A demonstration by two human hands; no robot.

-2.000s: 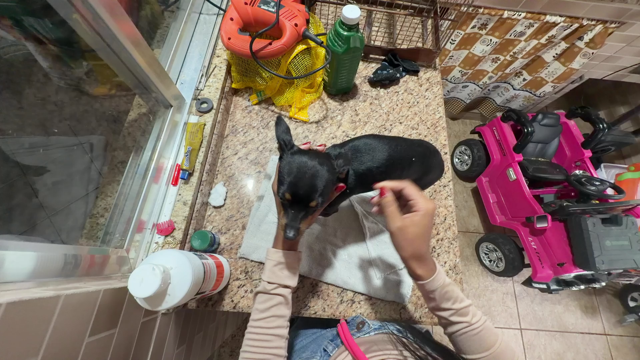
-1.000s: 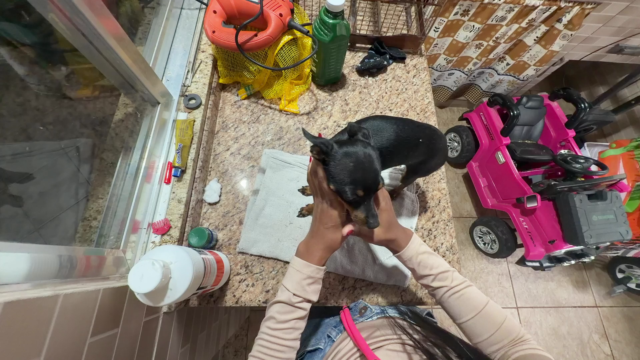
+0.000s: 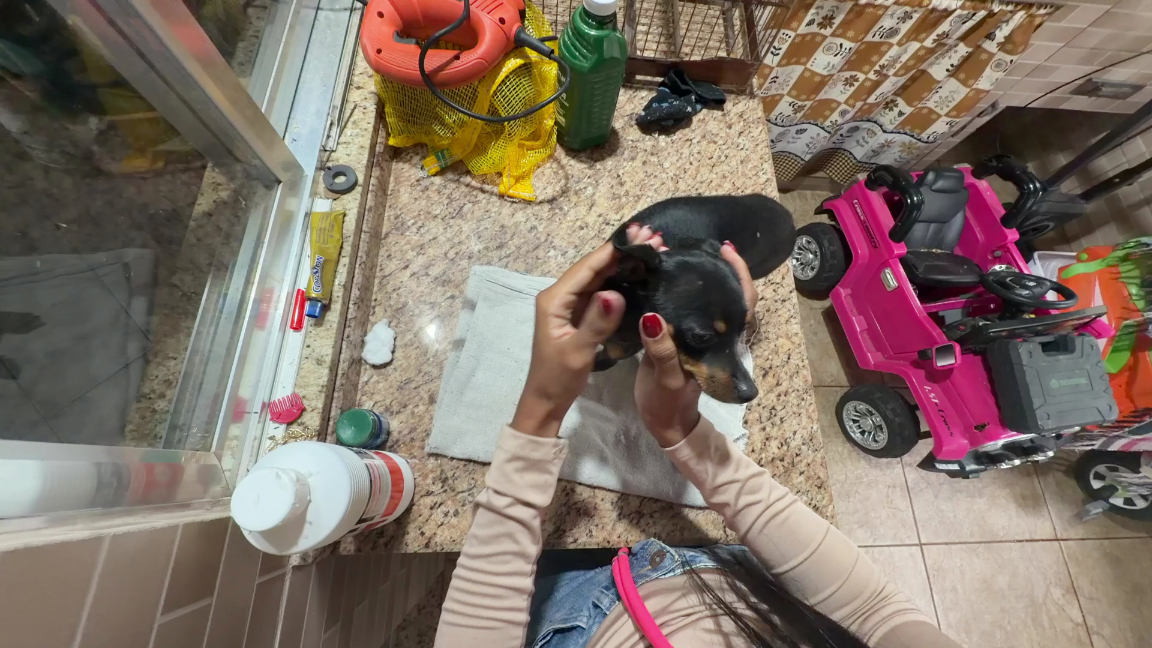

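Observation:
A small black dog with tan markings (image 3: 711, 225) is on the granite counter, its head turned toward the lower right. My left hand (image 3: 571, 333) touches the side of its head by the ear, fingers spread behind it. Under the jaw and along the other side of the head is my right hand (image 3: 670, 373), its thumb near the cheek and its fingertips showing past the head. A light grey cloth (image 3: 504, 360) lies beneath the dog's front. The dog's paws are mostly hidden. Left of the cloth sits a white cotton piece (image 3: 379, 344).
A white bottle (image 3: 301, 495) and a green-lidded jar (image 3: 360, 428) stand at lower left. Behind are an orange corded power tool (image 3: 441, 40), yellow mesh (image 3: 504, 117), a green bottle (image 3: 589, 81) and a wire cage (image 3: 693, 36). A pink toy car (image 3: 909, 315) stands on the floor at right.
Two seconds ago one hand was raised beside the dog; now both are at its head. Since one second ago, the hands have shifted around the head and the muzzle points more to the right.

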